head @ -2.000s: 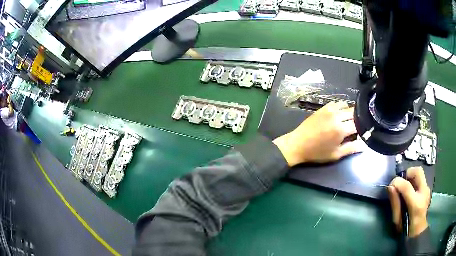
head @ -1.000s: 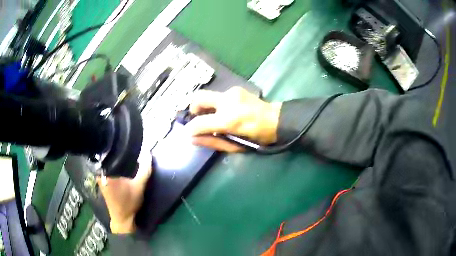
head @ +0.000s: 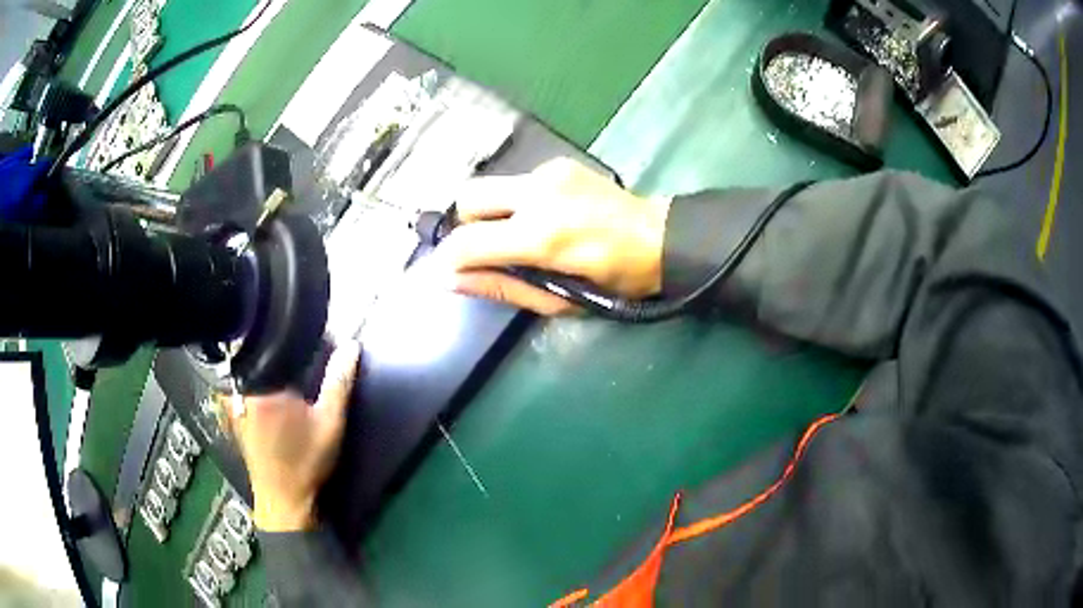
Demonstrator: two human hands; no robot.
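Observation:
My right hand (head: 552, 244) is over the dark work plate (head: 523, 160), closed around a slim black corded tool, likely a soldering iron (head: 540, 280). Its dark front end points left, towards the microscope's ring. A bright, overexposed silver assembly (head: 457, 137) lies on the plate beyond my right hand; its detail is washed out. My left hand (head: 285, 445) is at the plate's lower left, beside the black ring light (head: 291, 303). The ring hides part of its fingers, so I cannot tell whether it holds anything.
The thick black microscope barrel (head: 119, 279) crosses the left. A dark oval holder of silvery bits (head: 814, 95) and a black stand (head: 885, 54) are at upper right. Two silver strips (head: 166, 481) lie at lower left, near a monitor (head: 30, 487). The tool's cable runs over my right sleeve.
The view has turned strongly since two seconds ago, bringing the holder and stand in. My right hand has come from the plate's near edge to over the plate, still with the tool.

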